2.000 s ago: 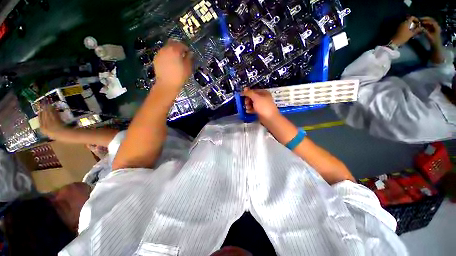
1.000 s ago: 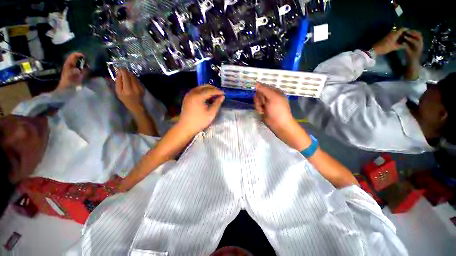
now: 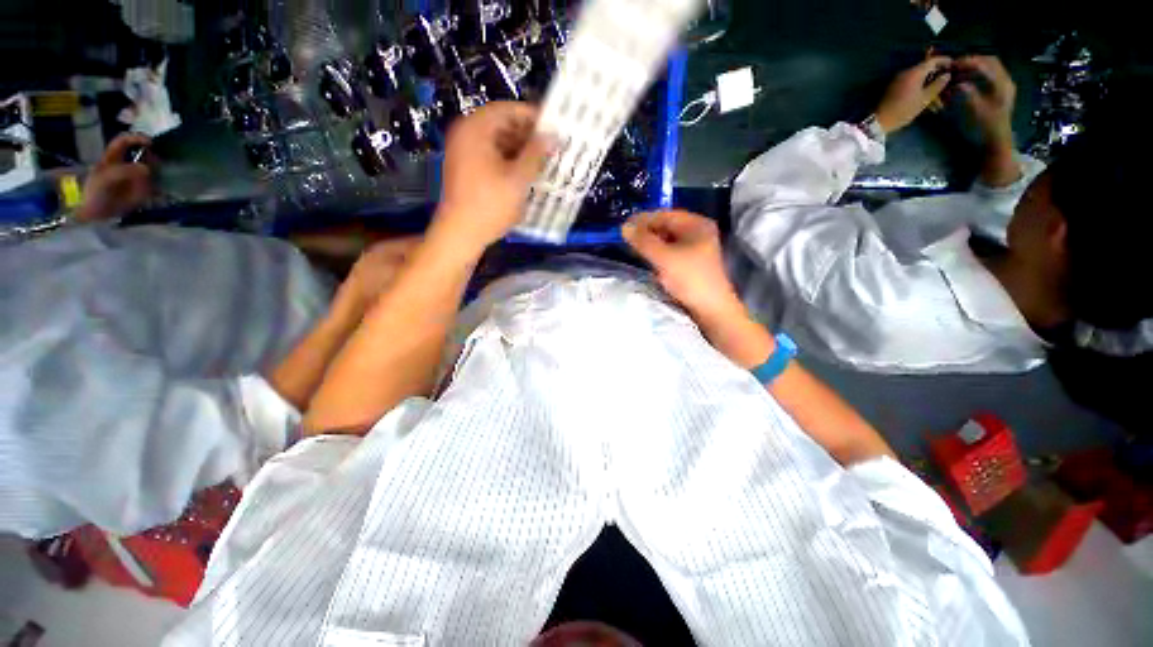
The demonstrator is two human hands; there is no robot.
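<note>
The long white adhesive sheet (image 3: pixel 592 114), with rows of small oval shapes, is tilted steeply over the blue parts bin (image 3: pixel 670 126); its upper end is blurred. My left hand (image 3: pixel 491 171) grips its left edge between thumb and fingers. My right hand (image 3: pixel 677 253) is at the bin's near right corner, apart from the sheet, fingers curled; whether it holds something small cannot be told. Black units with silvery tabs sit in the clear blister tray (image 3: pixel 411 95) beyond my left hand. More dark units show in the bin, partly hidden by the sheet.
A white square tag (image 3: pixel 735 90) lies right of the bin. A person in a white smock (image 3: pixel 872 240) works at the right. Another person's sleeve (image 3: pixel 139 354) and hands are close on the left. Red crates (image 3: pixel 980 461) stand at the lower right.
The sheet has gone from lying across the bin's near side to a steep tilt in my left hand. My left hand has moved up and forward. My right hand is now clear of the sheet.
</note>
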